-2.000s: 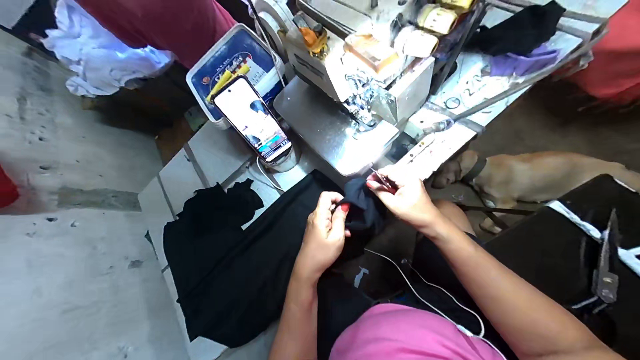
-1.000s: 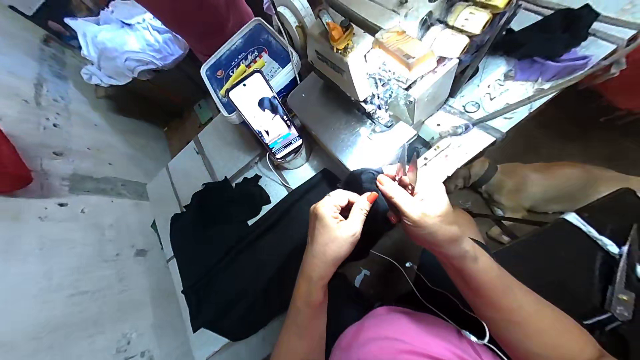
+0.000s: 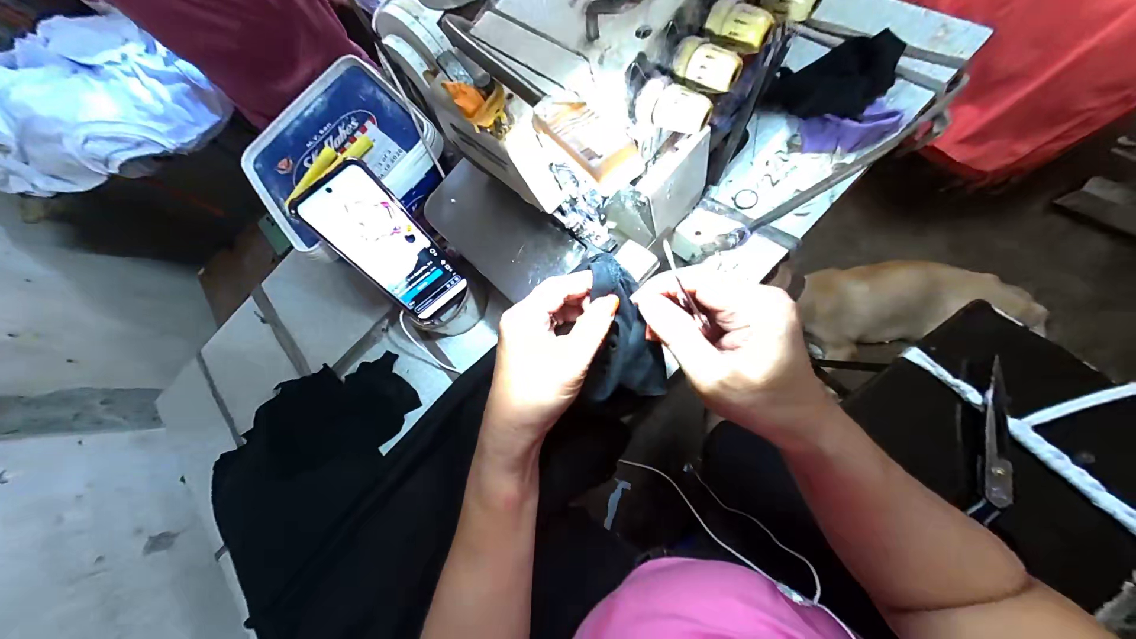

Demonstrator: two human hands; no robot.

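My left hand [image 3: 550, 355] pinches the edge of a dark fabric piece [image 3: 626, 355] between thumb and fingers. Against the other side of that edge are the fingertips of my right hand [image 3: 737, 342], which also holds a slim metal tool [image 3: 679, 280], perhaps tweezers or a seam ripper, with its tip pointing up. More black cloth [image 3: 373, 524] spreads from my lap over the table at the left. Just beyond my hands stands a sewing machine [image 3: 586, 213] with its lamp lit and its metal plate [image 3: 506, 240] facing me.
A lit phone [image 3: 382, 240] leans by a plastic tub [image 3: 266, 151]. Yellow thread cones [image 3: 710, 67] stand behind the machine, with black and purple scraps [image 3: 843, 133] on the table's right. Scissors [image 3: 996, 444] lie on a black surface at right. A dog [image 3: 914, 302] is on the floor. White earphone wires hang over my lap.
Both hands stay close together at the dark fabric. The fabric bunched between them now hangs more openly below my fingers. The picture on the phone has changed.
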